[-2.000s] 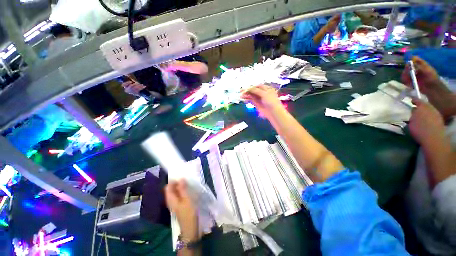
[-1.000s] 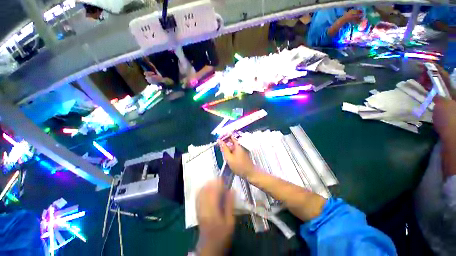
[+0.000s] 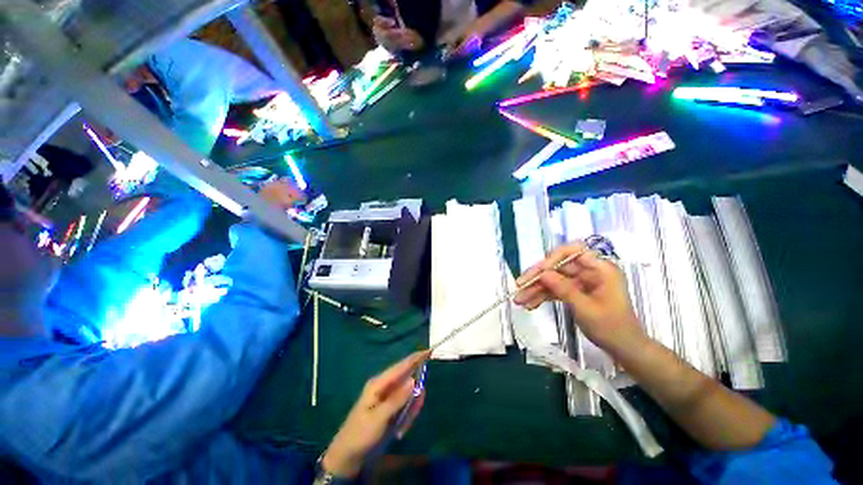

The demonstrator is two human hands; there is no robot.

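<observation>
A thin narrow strip (image 3: 473, 318) runs between my two hands, above the flat white pieces (image 3: 466, 279). My left hand (image 3: 383, 403) holds its lower end at bottom centre; a shiny part shows below those fingers. My right hand (image 3: 585, 289) pinches the upper end, with a small dark and pale part at its fingertips, too small to name. Ribbed white channels (image 3: 681, 284) lie side by side beneath and right of my right hand. A limp white curved strip (image 3: 620, 403) lies across their lower ends.
A black box with a silver-grey face (image 3: 355, 265) stands left of the white pieces. A large glowing heap of bars (image 3: 625, 43) lies across the table. A blue-sleeved person (image 3: 227, 332) works at the left beside a glowing pile. A grey metal frame crosses the upper left.
The view has shifted, bringing the blue-sleeved person into sight at the left. The strip now shows stretched between my hands; my left hand has moved down and away from the channels.
</observation>
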